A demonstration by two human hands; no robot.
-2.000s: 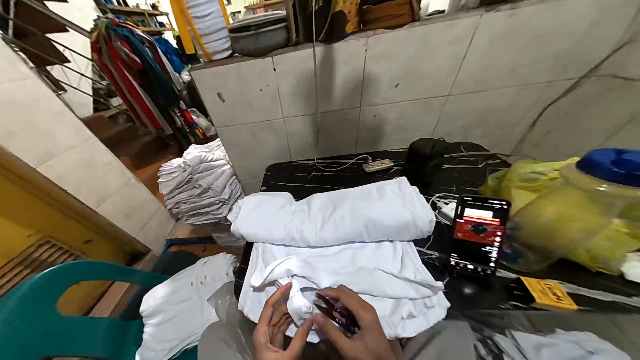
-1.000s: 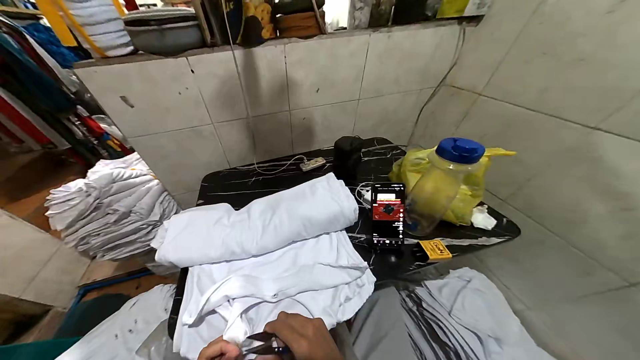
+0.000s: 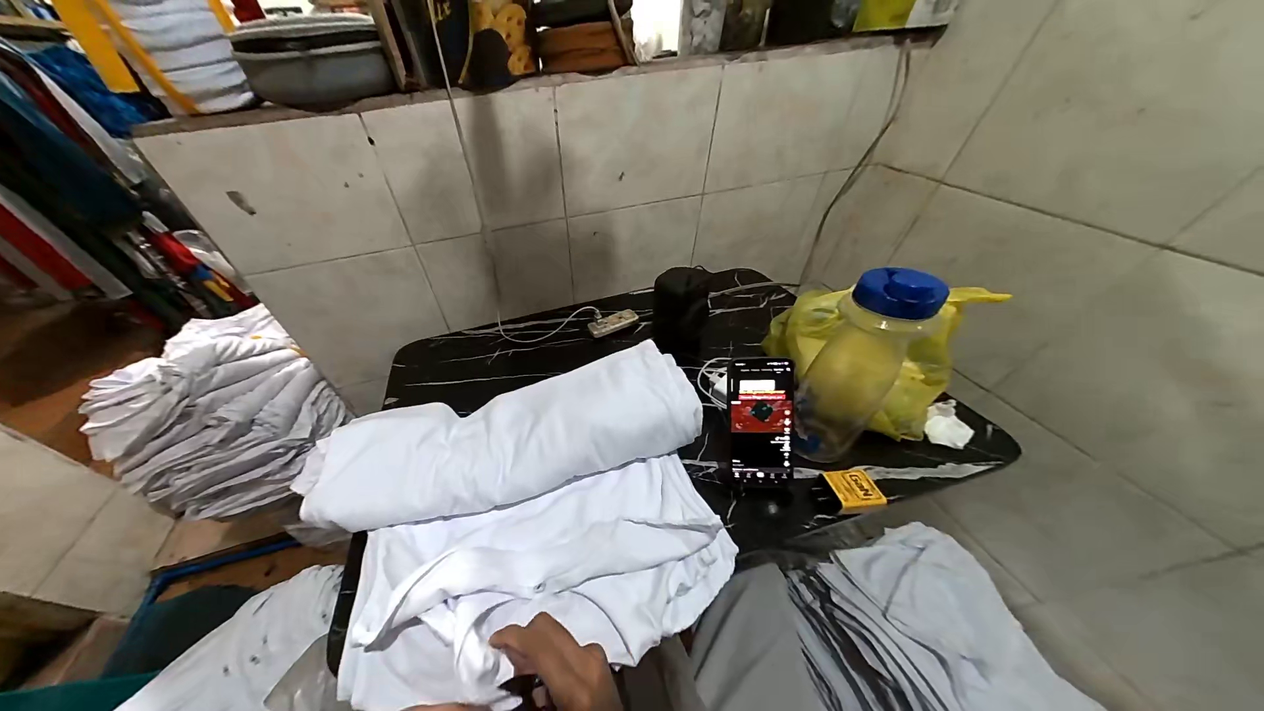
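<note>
White fabric garments (image 3: 553, 563) lie loosely spread on the near part of a black marbled table (image 3: 474, 365). Behind them rests a rolled or folded white cloth bundle (image 3: 513, 444). My right hand (image 3: 563, 667) is at the bottom edge, over the near edge of the white fabric; a dark tool shows partly beneath its fingers, mostly hidden. Of my left hand (image 3: 444, 707) only a sliver shows at the frame's bottom, by the fabric, so its grip is hidden.
A lit phone (image 3: 760, 420) stands beside a plastic jar with a blue lid (image 3: 901, 293) and a yellow plastic bag (image 3: 918, 395). A small yellow packet (image 3: 854, 489) and a power strip (image 3: 613, 323) lie on the table. Stacked white garments (image 3: 217, 415) stand at left; a tiled wall (image 3: 632, 188) rises behind.
The view has swung right since two seconds ago. Both hands are lower in the frame, and the dark scissors-like tool seen in my right hand earlier is now mostly hidden.
</note>
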